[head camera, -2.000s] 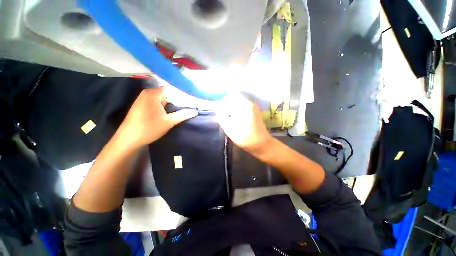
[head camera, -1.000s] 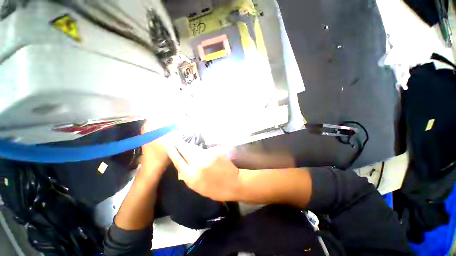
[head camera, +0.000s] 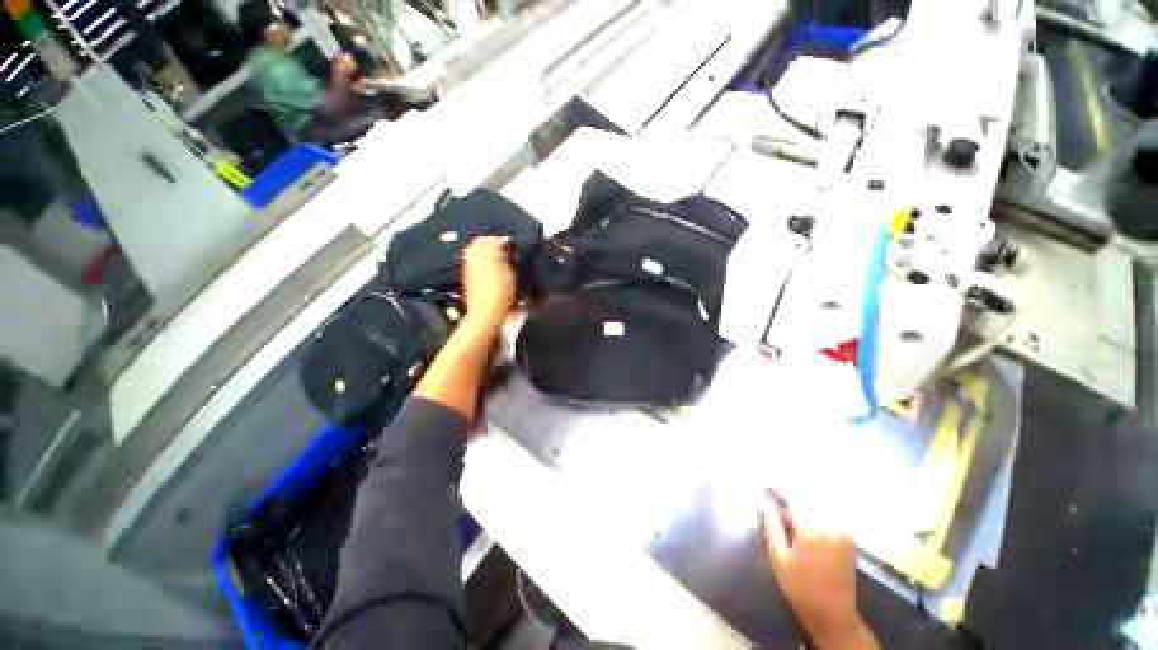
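Note:
My left hand (head camera: 488, 282) is at the pile of black bag pieces, left of the machine. Its fingers are curled on a dark, blurred black fabric piece (head camera: 540, 271). Black pieces with small pale stickers lie beside it; the nearest panel (head camera: 616, 349) lies flat to its right. My right hand (head camera: 815, 559) is low over the sewing plate, at the edge of the white glare. A small dark red thing shows by its fingertips; whether it is held is unclear. The needle area is hidden by glare.
The white sewing machine (head camera: 933, 273) with its blue air hose (head camera: 872, 318) stands at the right. Yellow tape (head camera: 952, 483) marks the base plate. A blue bin (head camera: 241, 584) holding black material is below the table's left edge. A person in green (head camera: 282, 79) is at the far upper left.
The view has swung left. My hands, together near the needle before, are now apart: the left has moved out to the pile, the right stays near the machine. The panel between them has left the needle area.

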